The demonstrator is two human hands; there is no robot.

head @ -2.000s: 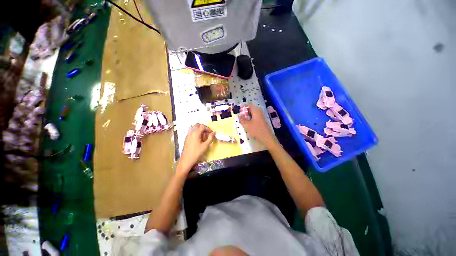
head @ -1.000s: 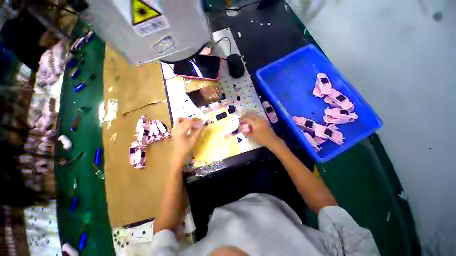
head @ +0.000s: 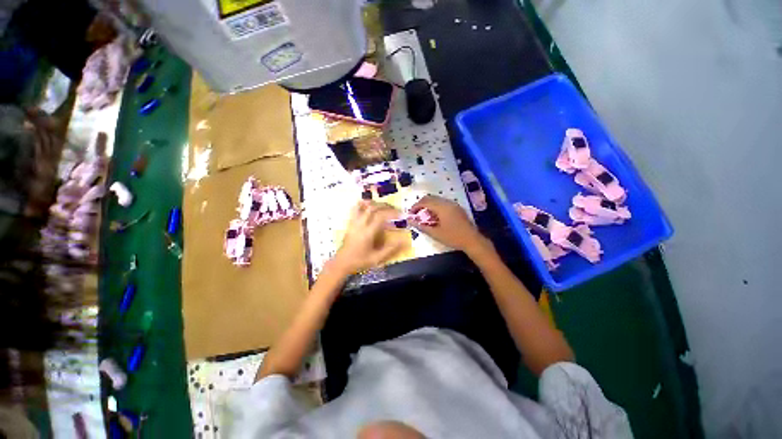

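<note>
My right hand [head: 446, 225] holds a pink plastic piece [head: 422, 217] with a dark patch above the yellow pad [head: 397, 249]. My left hand [head: 367, 236] is beside it, fingers bent near the piece's left end; whether it grips anything is too blurred to tell. Another pale pink piece [head: 377, 177] lies at the small black blocks [head: 387, 188] just beyond my hands. A brown-amber block [head: 364, 152] with a dark part is behind them. More pink pieces [head: 244, 219] lie clustered on the brown sheet [head: 244, 304] at left.
The blue bin [head: 506, 154] at right holds several pink pieces, with one pink piece [head: 473, 190] outside its left edge. A smartphone [head: 353, 100] and black mouse [head: 420, 101] lie behind the block. The grey machine housing [head: 283, 39] overhangs the plate. The green belt [head: 154, 223] carries blue parts.
My left hand has moved right, closer to my right hand, after being at the pad's left side. The piece in my right hand stays near the same place. The camera view has shifted.
</note>
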